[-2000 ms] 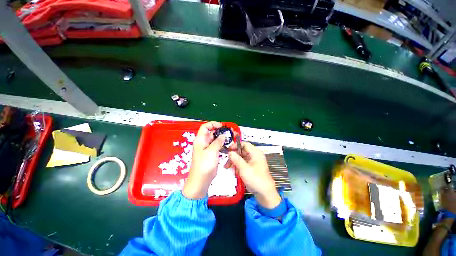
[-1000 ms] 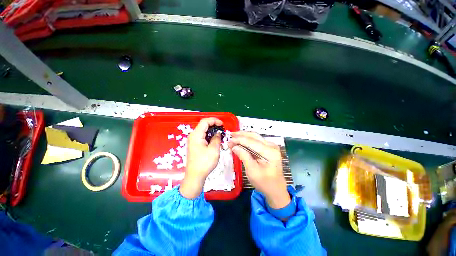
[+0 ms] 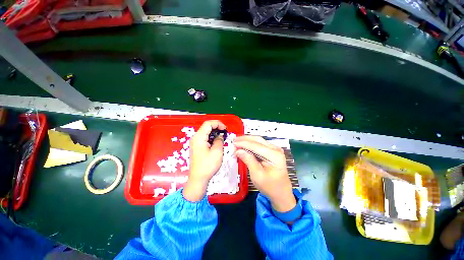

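My left hand (image 3: 204, 157) holds a small round black unit (image 3: 217, 135) between thumb and fingers above the red tray (image 3: 133, 175). My right hand (image 3: 264, 167) is close beside it on the right, with thumb and forefinger pinched on thin tweezers (image 3: 254, 154); the tips are too small to make out near the unit. Many tiny white pads (image 3: 174, 161) lie loose in the tray, with a denser white patch below my hands. The striped sheet (image 3: 291, 170) lies right of the tray, partly hidden by my right hand.
Black units (image 3: 337, 116) lie on the green conveyor belt (image 3: 264, 76) beyond the pale rail (image 3: 315, 133). A cream tape ring (image 3: 104, 174) and yellow and black scraps (image 3: 71, 144) lie left. A yellow tray (image 3: 397, 236) holds amber sheets (image 3: 366, 188) at right. Another person's hand (image 3: 452, 234) shows at the right edge.
Over the last second the units on the belt have moved right. My hands stay almost in place. Since the earliest frame my right hand has turned and the view has shifted slightly.
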